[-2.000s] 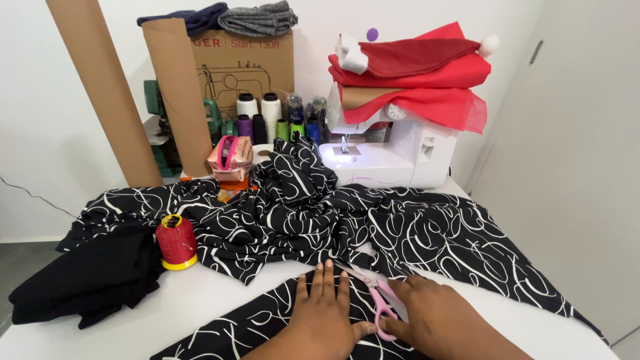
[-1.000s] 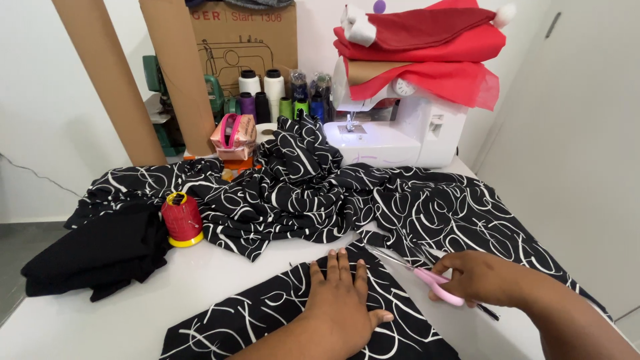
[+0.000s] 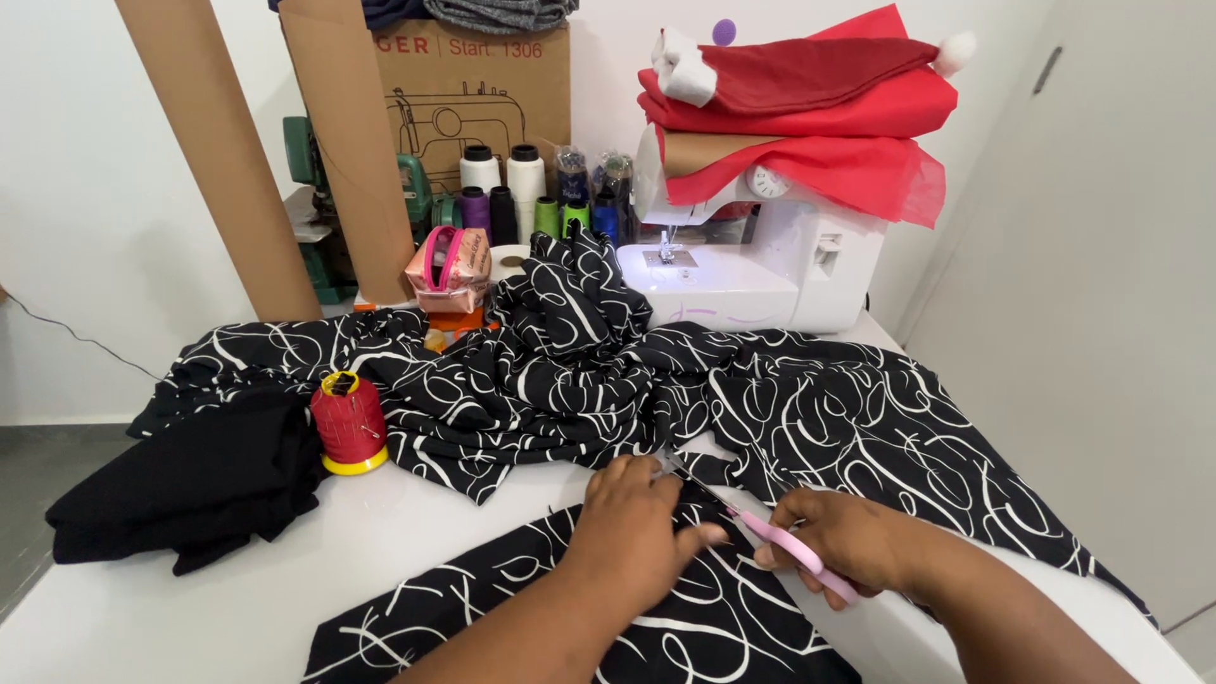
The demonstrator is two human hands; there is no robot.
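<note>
My right hand [image 3: 841,541] holds a pair of pink-handled scissors [image 3: 793,551], the blades pointing up and left at the far end of a flat black fabric piece with white swirls [image 3: 513,594]. My left hand [image 3: 636,527] lies on that piece with its fingers spread, fingertips close to the blades. Beyond both hands spreads a crumpled heap of the same patterned fabric [image 3: 579,380], whose right part [image 3: 874,437] hangs toward the table's right side. Whether the blades are closed on cloth I cannot tell.
A red thread cone [image 3: 349,423] with pins stuck in it stands beside folded black cloth [image 3: 190,480] at left. Behind the heap are a white sewing machine [image 3: 731,290] under red fabric [image 3: 807,104], a pink pouch [image 3: 451,271], thread cones [image 3: 525,180] and brown cardboard pieces [image 3: 356,142].
The right hand with the scissors swung out to the right, and the blades have since moved back up and left. The left hand has moved toward the far end of the flat piece.
</note>
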